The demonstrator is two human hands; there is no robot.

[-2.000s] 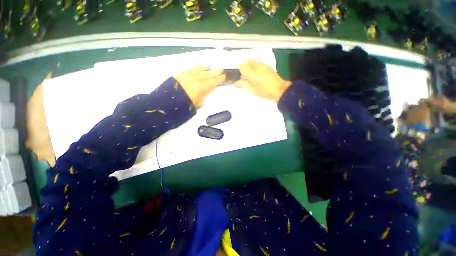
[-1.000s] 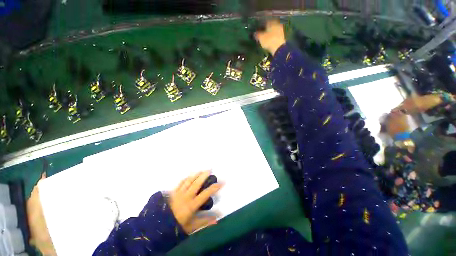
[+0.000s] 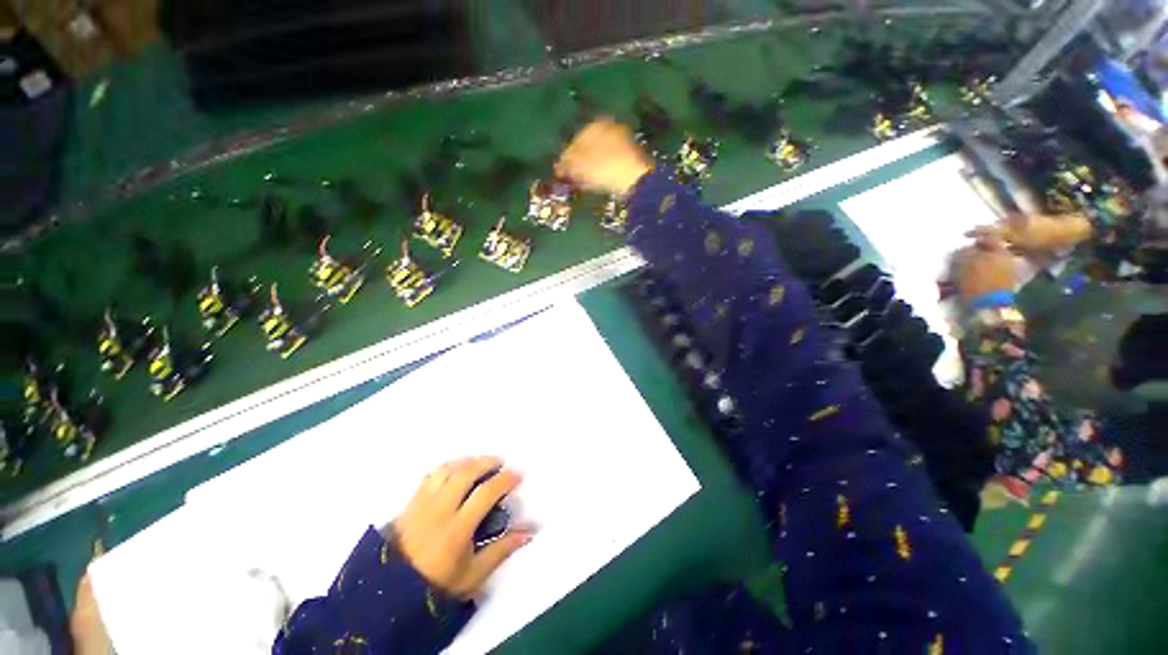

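Observation:
My left hand rests on the white work sheet, its fingers around a small dark part, probably black adapter covers. The fingers hide much of it, so I cannot tell how many pieces there are. My right hand is stretched out over the green conveyor, blurred, with its fingers curled beside a circuit board with yellow and silver parts. I cannot tell whether it holds anything.
Several more circuit boards lie along the conveyor behind its pale edge. Stacked black parts stand under and beyond my right sleeve. Another person's hands are at the right, by another white sheet.
Both hands were together on a black part; they have separated. My left hand now covers dark parts on the sheet. My right hand reached over the conveyor's far side and has come back nearer.

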